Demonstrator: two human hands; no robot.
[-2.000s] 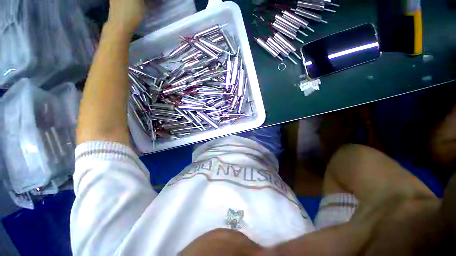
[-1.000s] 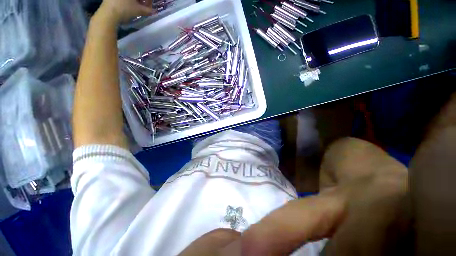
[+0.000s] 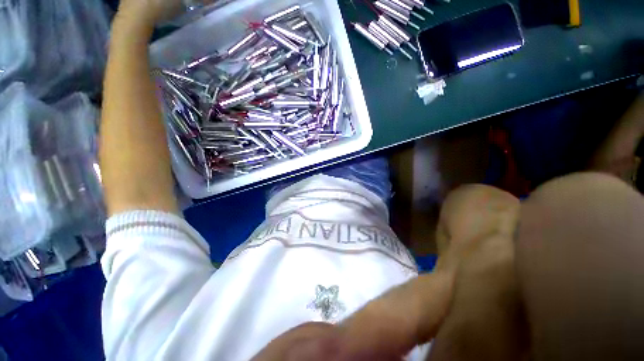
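Observation:
A white tub (image 3: 359, 92) heaped with silver miniature motors (image 3: 282, 104) with thin red wires stands at the front edge of the bench. My left hand (image 3: 152, 8) is at the top edge, beyond the tub's far left corner, partly cut off. Its fingers and anything in them cannot be made out. My right arm (image 3: 476, 218) is bent close to the camera at the lower right, large and blurred. My right hand cannot be clearly told apart from the blurred skin there.
Clear plastic boxes (image 3: 60, 169) are stacked at the left. Loose motors (image 3: 381, 34) lie fanned beside a black smartphone (image 3: 472, 41). A white scrap (image 3: 431, 90) lies by the phone. A yellow-edged black object (image 3: 573, 13) is farther right. Another person's arm (image 3: 625, 141) shows at the right edge.
The view has shifted, so the tub and phone appear higher in the picture. The blurred skin at the lower right has moved and covers more of the view.

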